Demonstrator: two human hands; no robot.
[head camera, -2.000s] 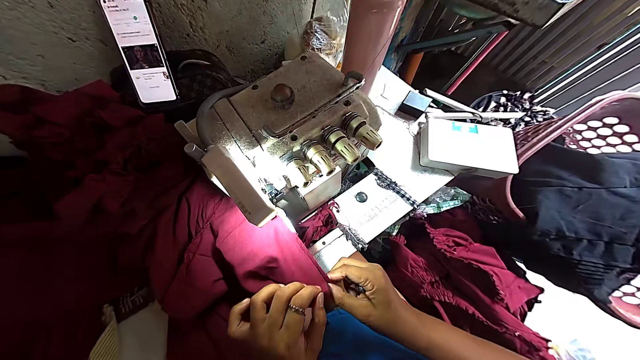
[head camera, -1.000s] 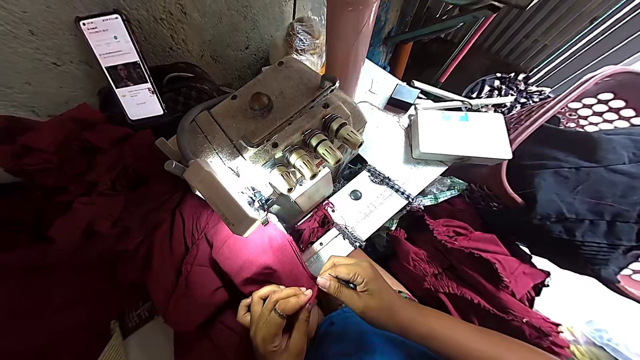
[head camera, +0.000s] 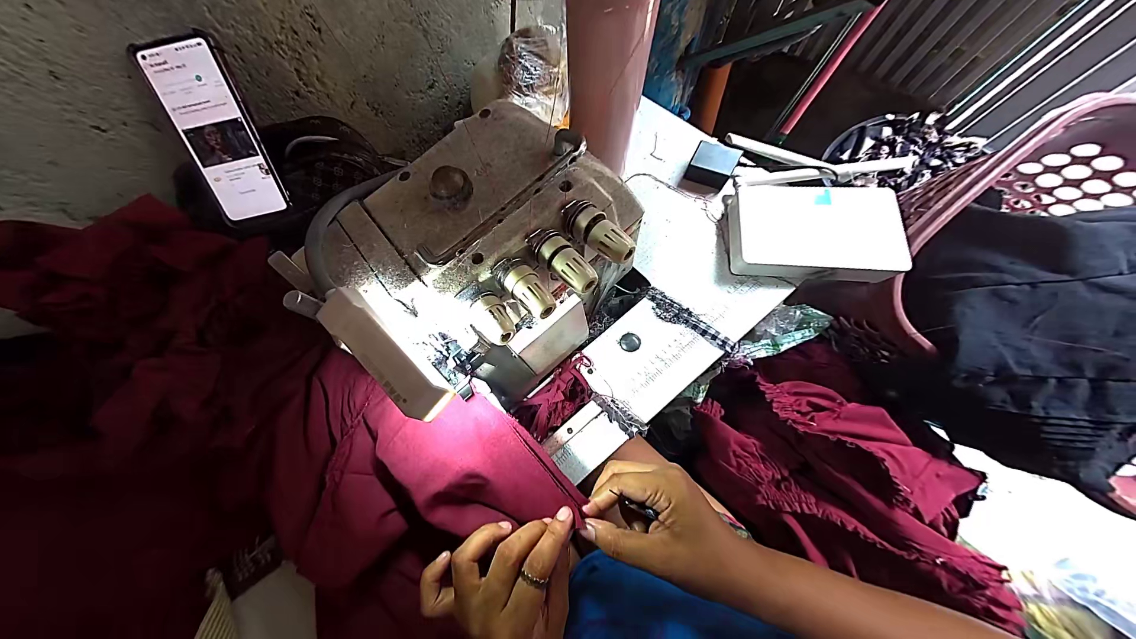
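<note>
A stretch of maroon fabric (head camera: 453,453) runs from under the needle area of an overlock sewing machine (head camera: 479,213) down to both hands, lit by the machine's lamp. My left hand (head camera: 515,577), with a ring on one finger, pinches the fabric's edge. Close beside it, my right hand (head camera: 652,519) pinches the same edge between thumb and forefinger. A small dark tool, its kind hard to tell, lies within the right hand's curled fingers. Several tension knobs (head camera: 564,262) stand on the machine's front.
A lit smartphone (head camera: 213,129) leans at the back left. On the white table are a white box (head camera: 816,231) and a dark small box (head camera: 713,164). Gathered maroon cloth (head camera: 825,461) lies at the right, near a pink basket (head camera: 923,222) with dark cloth (head camera: 1038,311). More maroon cloth is heaped left.
Both hands stay at the fabric's edge, with fingertips shifting slightly and drawing closer together since one second ago. The machine and the fabric under it look much the same.
</note>
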